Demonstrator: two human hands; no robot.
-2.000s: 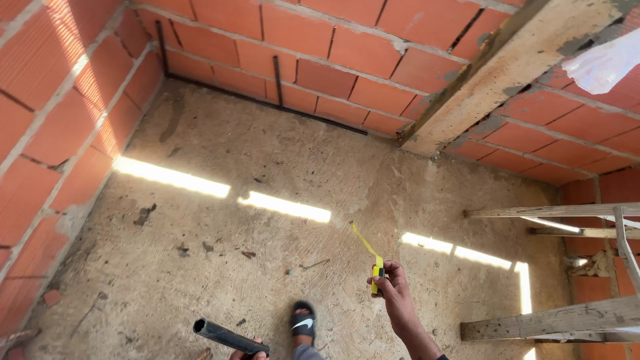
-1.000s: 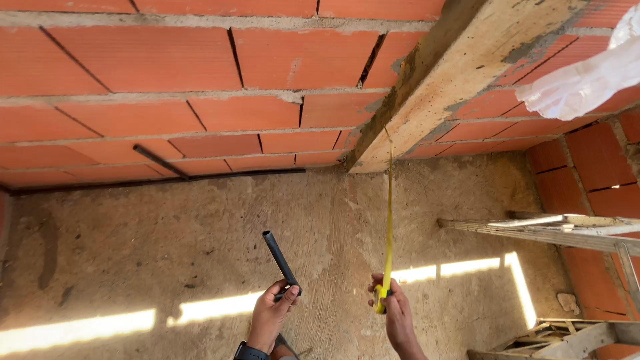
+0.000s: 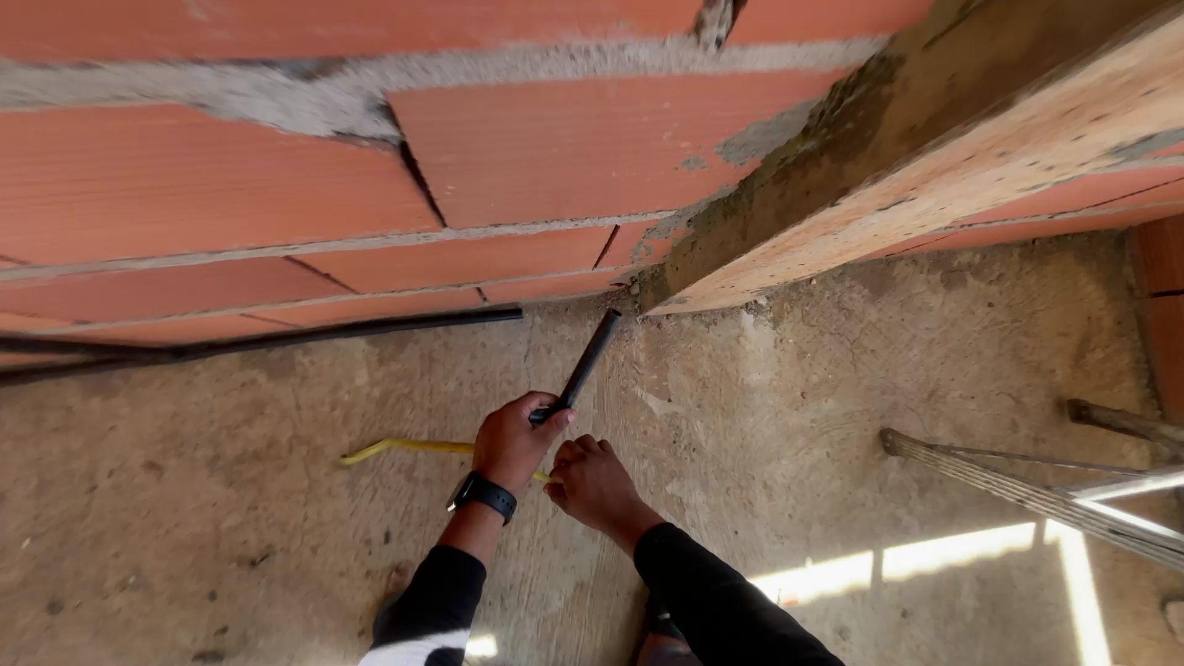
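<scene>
My left hand (image 3: 514,442), with a dark watch on its wrist, grips a short black plastic pipe (image 3: 588,363), whose far end points at the foot of the column. Close beside it on the right, my right hand (image 3: 590,483) is closed on the extended yellow blade of a tape measure (image 3: 421,446). The blade passes beneath my left hand and sticks out to the left with a bent end. The tape's case is hidden. A longer black pipe (image 3: 398,324) lies on the floor along the brick wall, with another black piece (image 3: 79,348) meeting it at the left.
A hollow-brick wall (image 3: 592,139) with rough mortar rises ahead. A wood-faced column (image 3: 888,185) stands at its right. Leg-like wooden bars (image 3: 1027,490) reach in from the right over the concrete floor (image 3: 758,416), where strips of sunlight fall.
The view has moved much closer to the wall and column foot. My hands have come together, and the short pipe now points toward the column base. The tape blade, earlier pointing at the column, now extends left.
</scene>
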